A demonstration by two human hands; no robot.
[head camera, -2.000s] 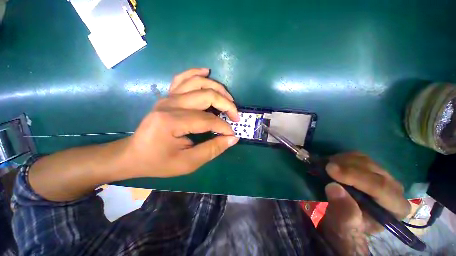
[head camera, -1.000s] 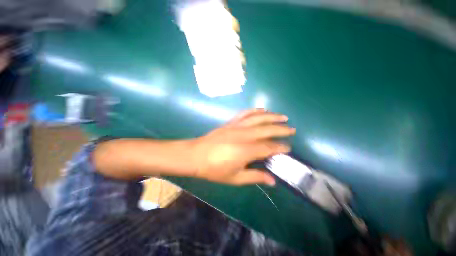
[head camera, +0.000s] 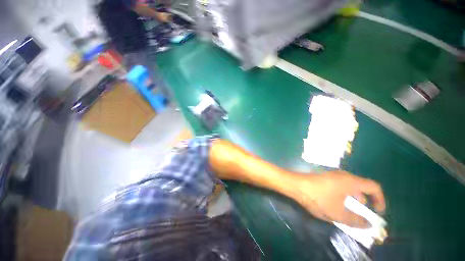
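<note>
My left hand (head camera: 336,196) is at the lower right, blurred, with thumb and fingers curled around a white LCD module (head camera: 359,224) that has a yellowish edge. Just below the module is a blurred silvery-white thing (head camera: 352,247), cut off by the frame's bottom; I cannot tell what it is. The fanned white LCD stack (head camera: 329,132) lies on the green bench beyond my hand. My right hand is not in view. A thin silvery wire (head camera: 279,214) shows left of my hand.
A solder reel stand (head camera: 209,109) sits near the bench's left edge. A large grey machine box (head camera: 275,25) is at the back. A pale strip (head camera: 392,120) crosses the bench, with an assembly (head camera: 418,95) beyond it. A cardboard box (head camera: 120,112) and another person (head camera: 122,25) are left.
The view has swung left, bringing the machine box and person into sight. My left hand has left the phone board and now holds a white module. My right hand and the iron have gone out of view.
</note>
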